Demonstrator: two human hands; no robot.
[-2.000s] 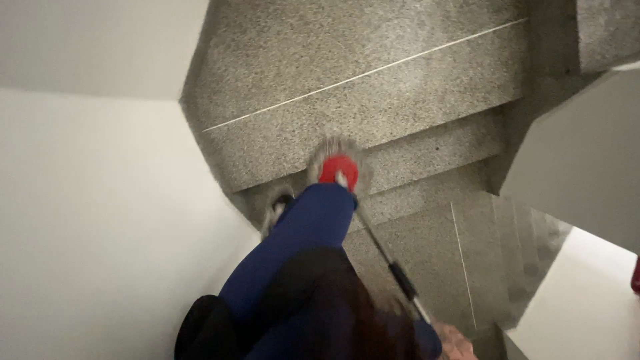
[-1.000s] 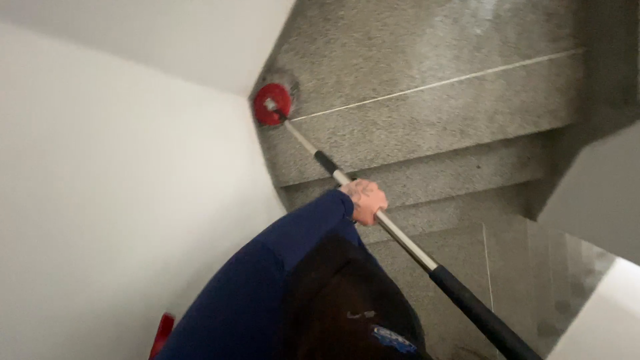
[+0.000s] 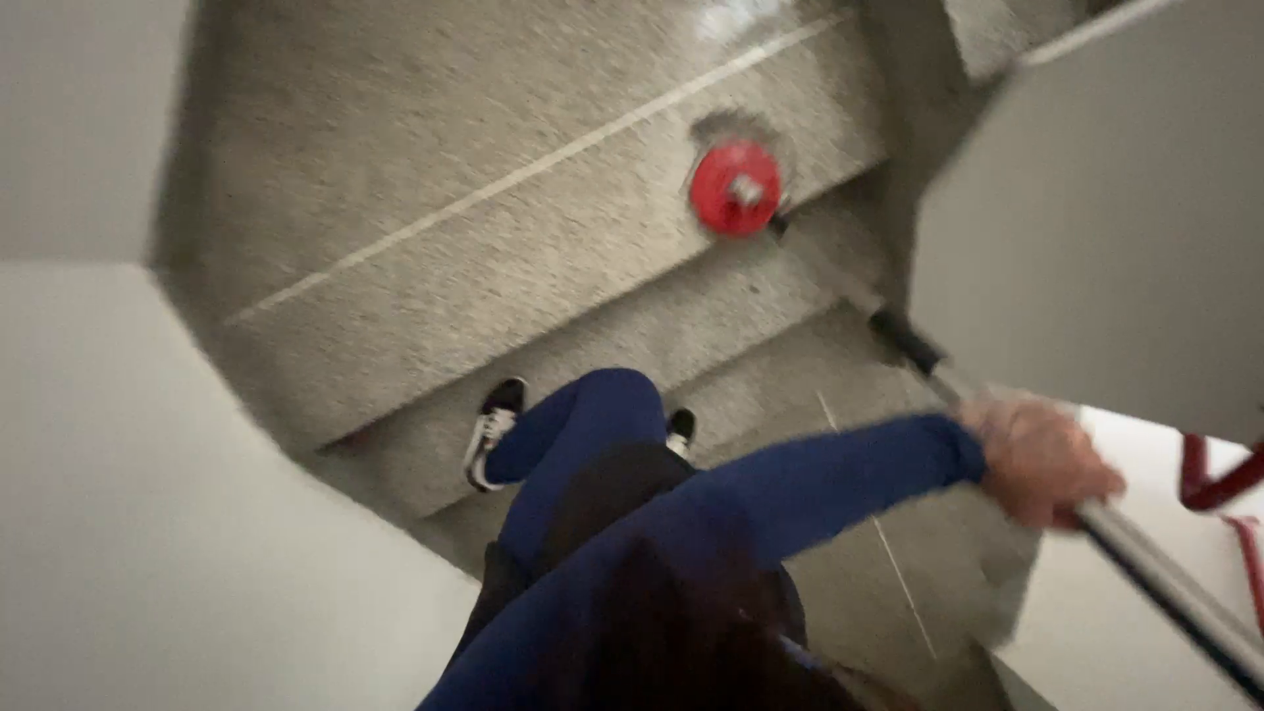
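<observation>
My left hand (image 3: 1042,459), at the end of a blue sleeve that crosses my body, is closed around the metal pole (image 3: 963,387) of a mop. The pole runs up and left to a round red mop head (image 3: 733,188), with blurred strands around it. That head rests on a speckled stone stair surface (image 3: 494,227), close to the step edge and towards the right wall. Past my hand, the pole's dark grip (image 3: 1170,588) runs out of the frame at lower right. My right hand is not in view.
Below the mop head, more steps (image 3: 632,336) descend, with my sneakers (image 3: 494,434) on them. A pale wall (image 3: 197,494) borders the stairs on the left; a grey partition (image 3: 1096,217) stands on the right. Red railing (image 3: 1220,479) shows at the right edge.
The mop head has moved from the left wall corner across the step to the right. My left hand, still around the pole, has moved right too.
</observation>
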